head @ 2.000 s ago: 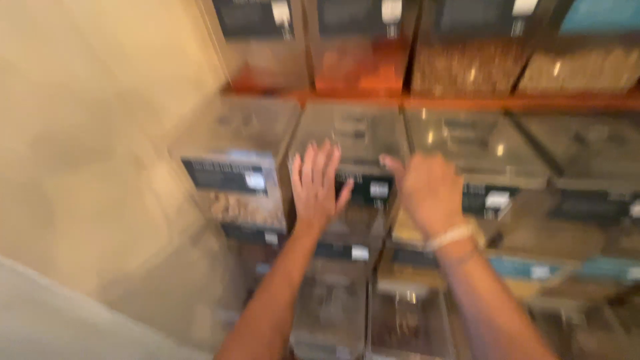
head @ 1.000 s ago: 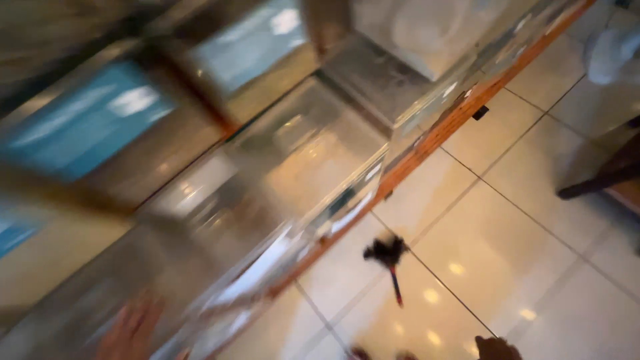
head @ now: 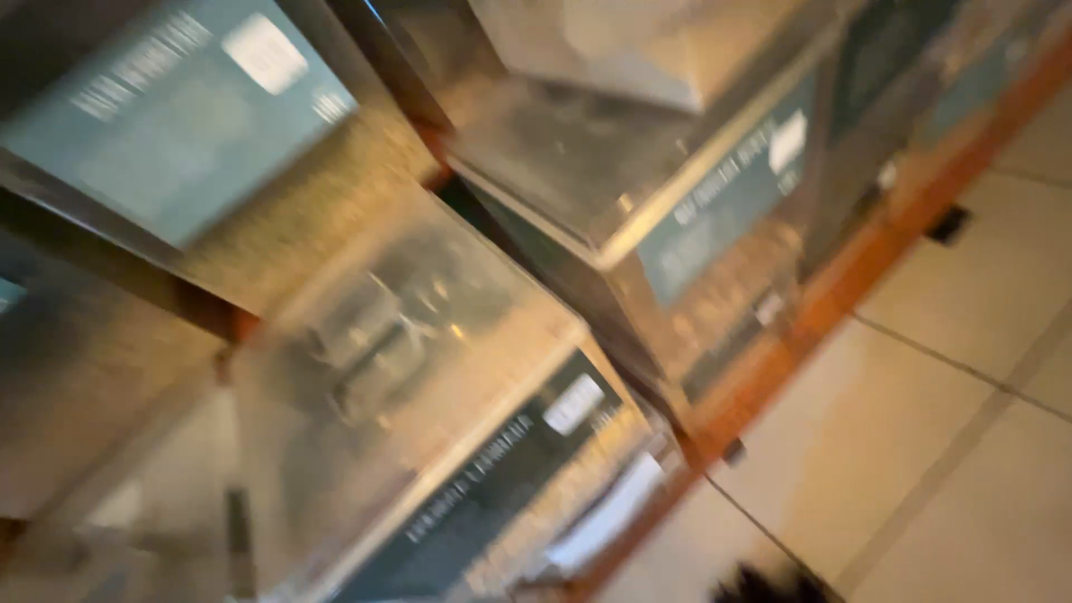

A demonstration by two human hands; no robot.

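Neither my left hand nor my right hand shows in the head view now. Clear-lidded bulk bins fill most of it, tilted and blurred. A bin with a dark green label (head: 494, 469) has a closed transparent lid (head: 394, 335) with a handle-like recess. Beside it, to the upper right, stands another bin with a teal label (head: 729, 201). At the upper left a bin with a large pale teal label (head: 184, 117) holds yellowish-brown contents (head: 310, 209). The labels bear writing and white stickers.
An orange-brown rail (head: 796, 343) runs diagonally along the base of the bins, with small dark feet (head: 946, 224) under it. Light floor tiles (head: 913, 435) lie to the right. A dark, fuzzy object (head: 766, 586) is cut off at the bottom edge.
Both hands were at the bins two seconds ago; one hand showed at the lower left a second ago, and none shows now. The view has swung down and tilted strongly.
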